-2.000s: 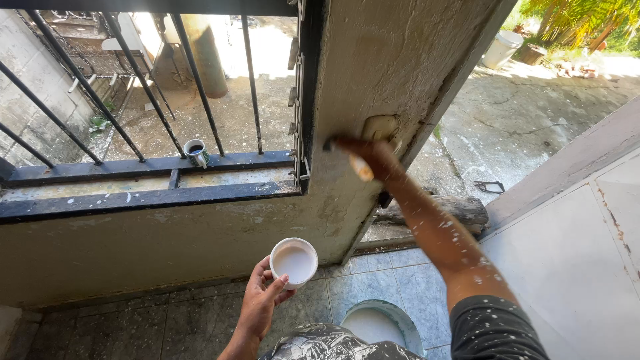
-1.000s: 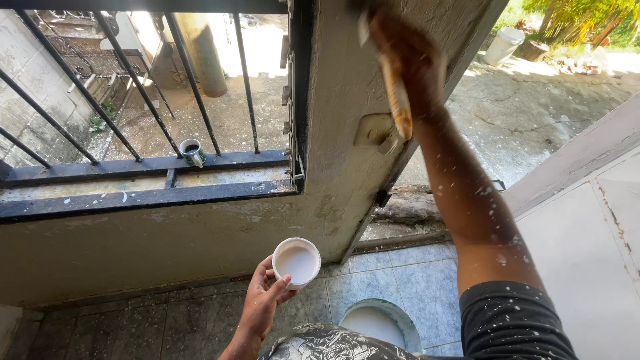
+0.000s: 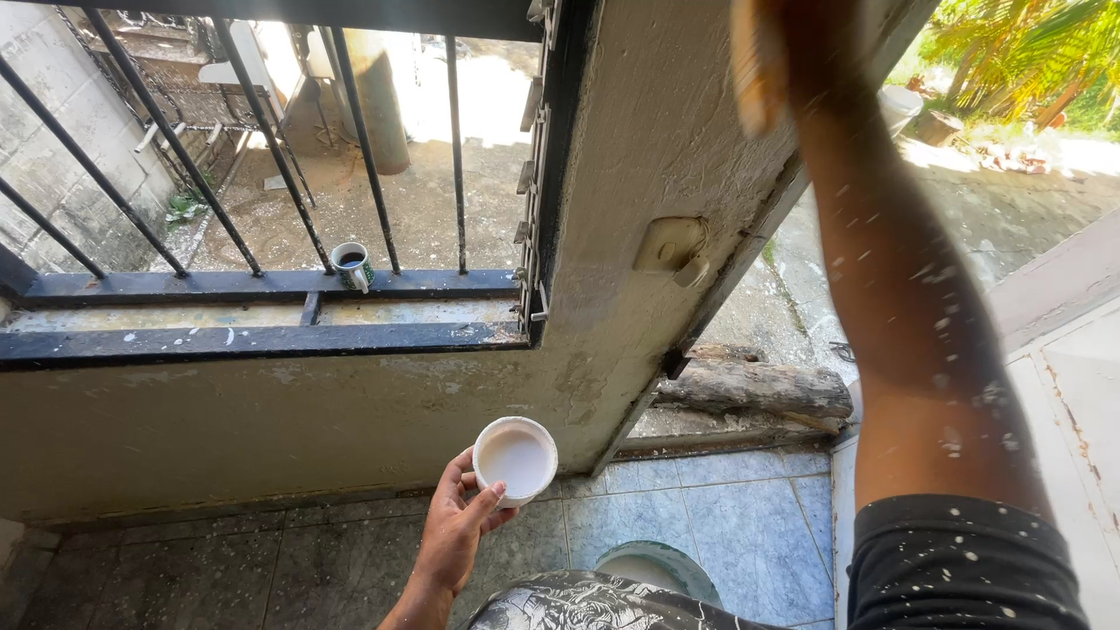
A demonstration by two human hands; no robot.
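My left hand [image 3: 468, 512] grips a small white cup of white paint [image 3: 514, 459], held level above the tiled floor. At the top edge of the view my right hand [image 3: 818, 39] is blurred and partly cut off, closed around the wooden handle of a paintbrush [image 3: 757, 70]. The brush's bristles are out of view. Behind it runs the plastered wall pier [image 3: 647, 149] between window and doorway, with a wall switch plate [image 3: 672, 244] lower down. White specks cover my right forearm and dark sleeve.
A mug of dark liquid [image 3: 353, 266] stands on the sill behind the black window bars [image 3: 354, 144]. A bucket [image 3: 691, 573] holding pale liquid sits on the floor by my body. Weathered logs [image 3: 757, 387] lie outside the doorway. A white door [image 3: 1076, 411] is at right.
My right hand with the brush has moved up the wall pier, from beside the switch plate to the top of the view. My left hand and the cup have stayed nearly still.
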